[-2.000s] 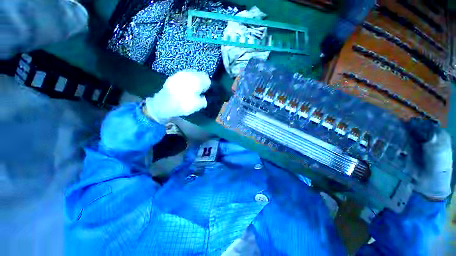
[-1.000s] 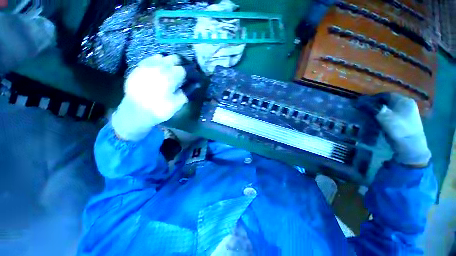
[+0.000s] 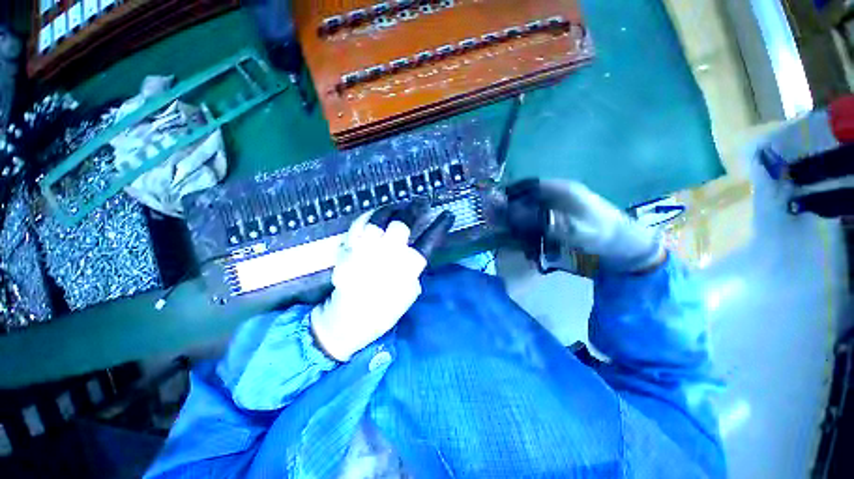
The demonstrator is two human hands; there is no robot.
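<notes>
A black assembly fixture (image 3: 309, 173) lies in front of me, its left end lower. It holds a silver ribbed heatsink (image 3: 281, 268) along its near side, with a row of black power transistors (image 3: 351, 203) above it, leads pointing away. My left hand (image 3: 375, 281), in a white glove with dark fingertips, rests over the right half of the heatsink. Its fingers are apart, hold nothing visible and cover part of the bar. My right hand (image 3: 590, 226), gloved alike, is just beyond the fixture's right end. Its dark fingertips are bunched, and I cannot tell whether they hold anything.
Stacked orange-brown boards (image 3: 449, 65) with dark part rows stand behind the fixture. At left are trays heaped with screws (image 3: 98, 248), a crumpled pale rag (image 3: 178, 154) and a green frame (image 3: 89, 220) over them. Another board with white pieces (image 3: 84, 28) is far left.
The view has swung right, so the fixture appears further left and tilts the other way. My left hand has moved from the fixture's left end onto the heatsink. My right hand is now beyond the right end.
</notes>
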